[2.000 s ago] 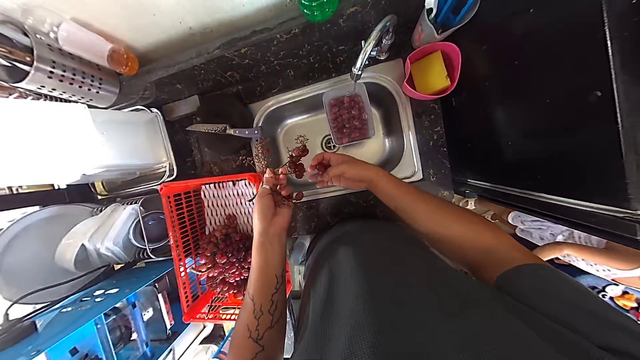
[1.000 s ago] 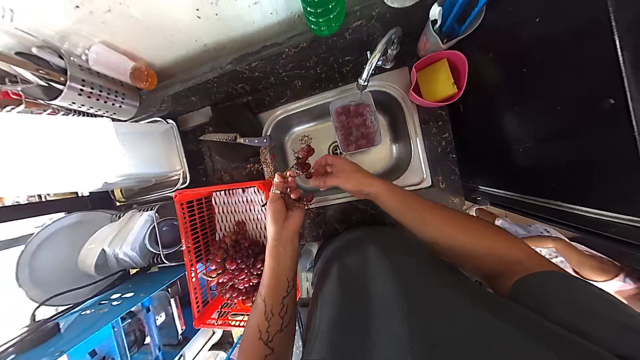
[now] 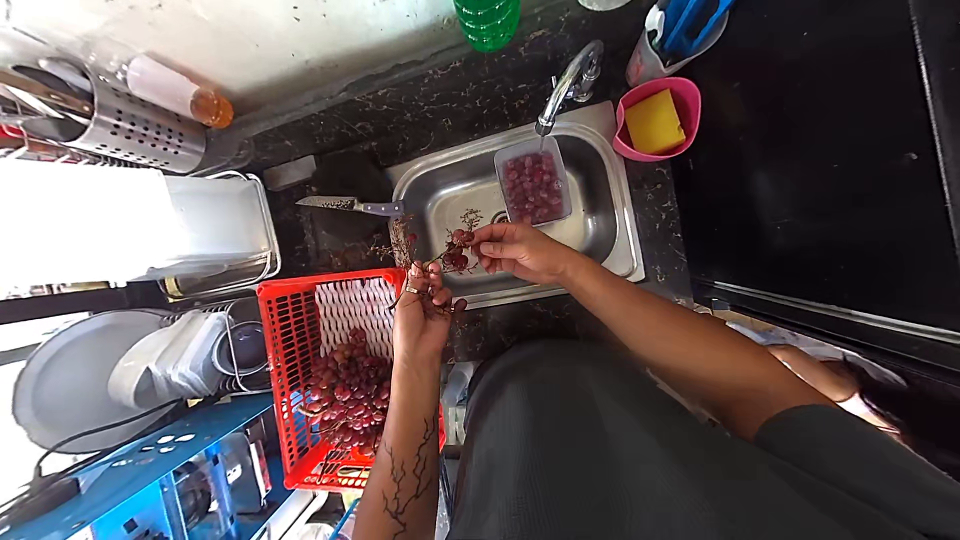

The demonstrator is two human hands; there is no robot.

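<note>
My left hand (image 3: 424, 307) holds a stem of red grapes (image 3: 456, 260) over the near left edge of the steel sink (image 3: 450, 191). My right hand (image 3: 521, 251) has its fingertips at the grapes on that stem; whether a loose grape is between them I cannot tell. In the sink, under the running faucet (image 3: 559, 94), stands a clear plastic container of loose grapes (image 3: 534, 184). Bare grape stems (image 3: 401, 244) lie at the sink's left rim. Left of my left forearm, a red plastic basket (image 3: 281, 390) holds bunches of red grapes (image 3: 352, 394).
A kitchen knife (image 3: 352, 205) lies left of the sink, its handle reaching the rim. Right of the faucet is a pink container (image 3: 657, 154) with a yellow sponge (image 3: 655, 121). A dish rack with plates (image 3: 82, 382) stands at left. Part of another person (image 3: 814, 371) shows at lower right.
My right hand has moved from over the stem in my left hand to the right side of its grapes. My left hand still holds the stem.
</note>
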